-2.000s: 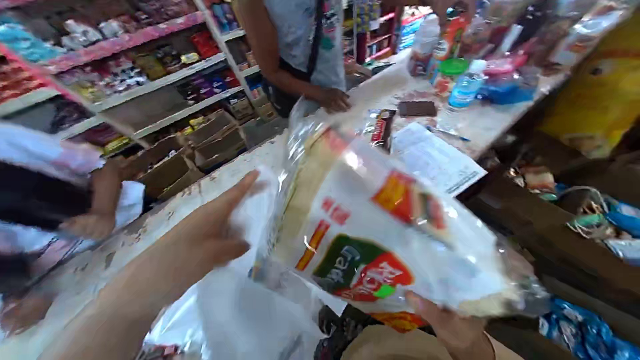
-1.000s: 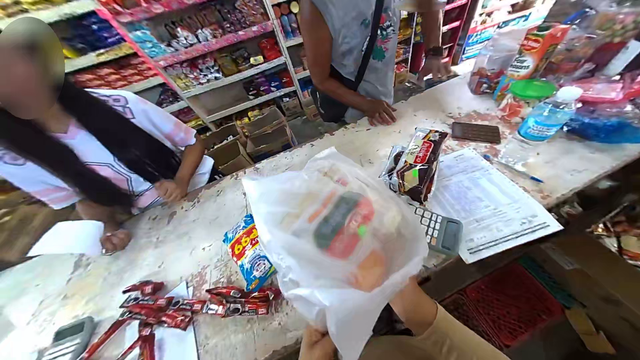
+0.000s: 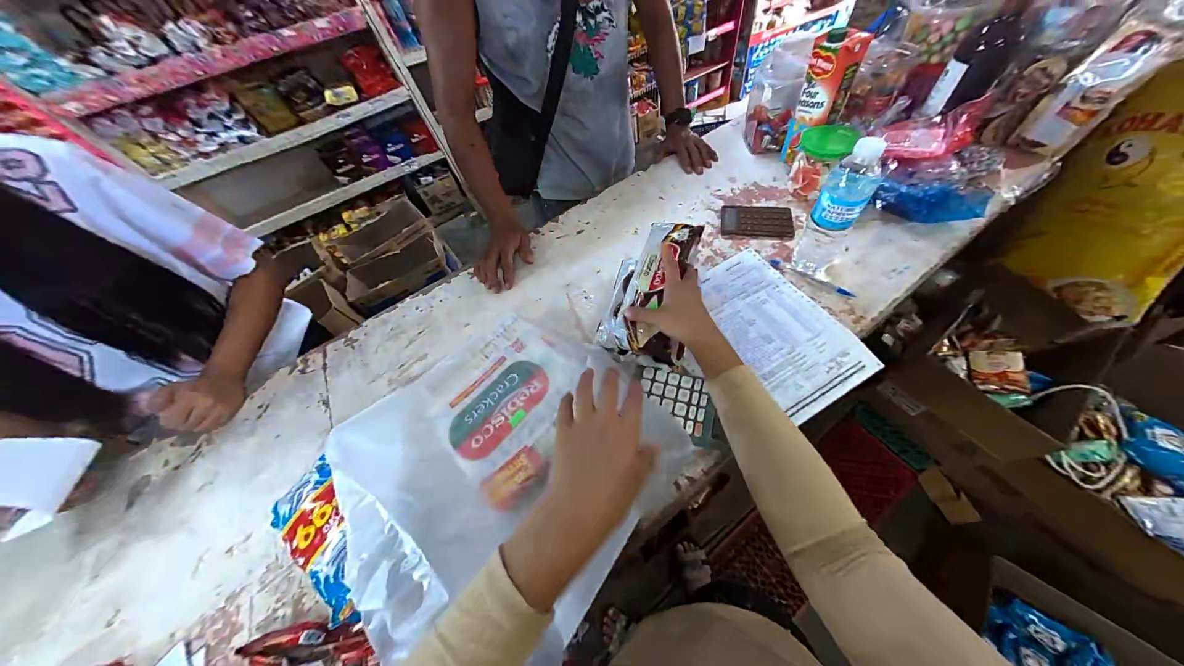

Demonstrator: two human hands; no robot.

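Observation:
A white translucent plastic bag lies on the counter, with a Rebisco crackers pack showing through it. My left hand, slightly blurred, is over the bag's right side with its fingers apart; whether it touches the bag is unclear. Farther right, my right hand has its thumb and fingers around dark-and-cream snack packs. Below those packs is a calculator, partly covered. A printed sheet lies beside my right wrist. At the bag's left edge is a blue and red packet.
Across the worn white counter, one person rests both hands on it; another person stands at the left. A dark calculator, a blue pen, a water bottle and a juice carton are at the back right. Open cardboard boxes stand at the lower right.
The cracker pack, outside the bag two seconds ago, is now inside it. The bag has gone from my hands' hold to lying on the counter. My right hand has reached to the snack packs.

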